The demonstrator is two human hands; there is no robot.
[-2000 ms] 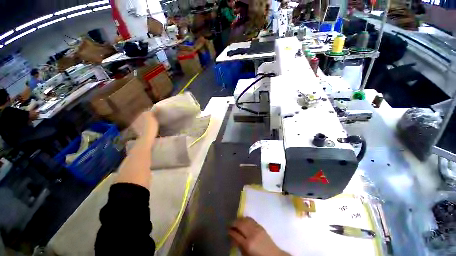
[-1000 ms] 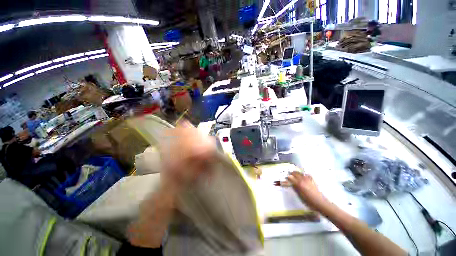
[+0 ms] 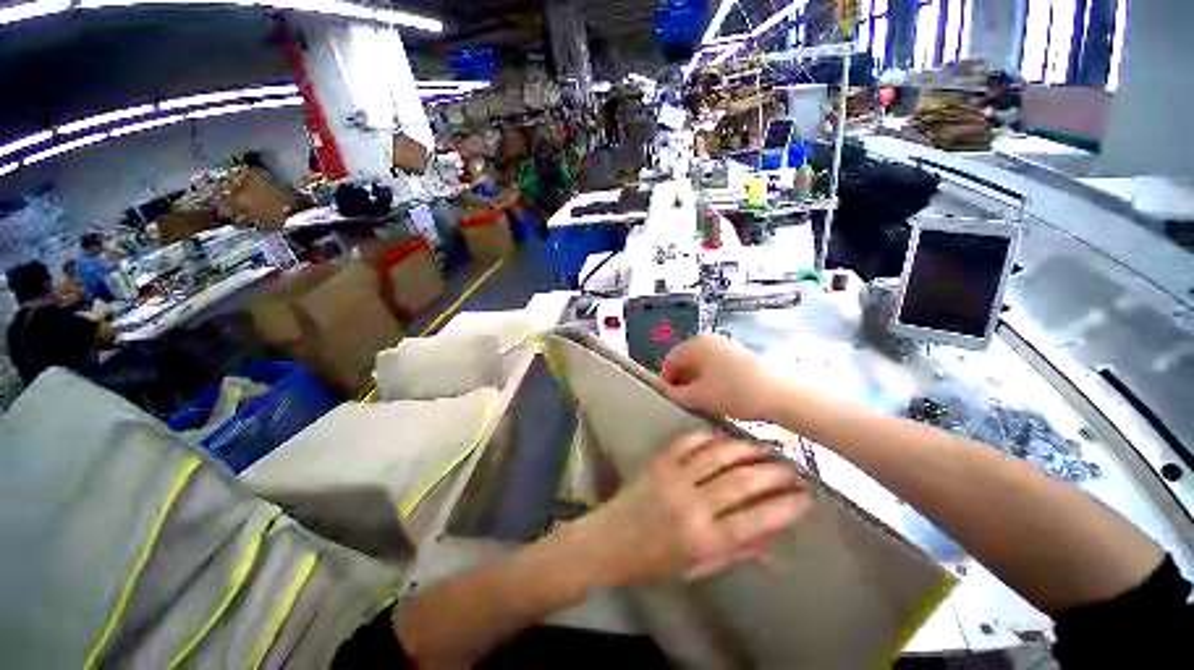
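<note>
A large beige bag body (image 3: 799,550) with yellow-bound edges is held up in front of me, tilted, its opening with a grey inside facing left. My right hand (image 3: 714,380) is closed on its upper edge, just in front of the sewing machine head (image 3: 661,330). My left hand (image 3: 714,504) lies against the bag's outer face with its fingers a little apart, its forearm crossing the lower part. The bag hides the clamp plate and most of the machine bed.
Stacked bag bodies (image 3: 157,524) with yellow edges fill the left, more lying behind them. A blue crate (image 3: 282,416) and cartons (image 3: 354,321) stand beyond. At right are a dark screen (image 3: 960,282), a plastic bag of hardware (image 3: 1015,439) and thin cables. People sit at far left.
The bag body, blurred and swinging in from the left with my left hand, is now over the machine bed. My right hand has left the clamp plate and taken the bag's upper edge.
</note>
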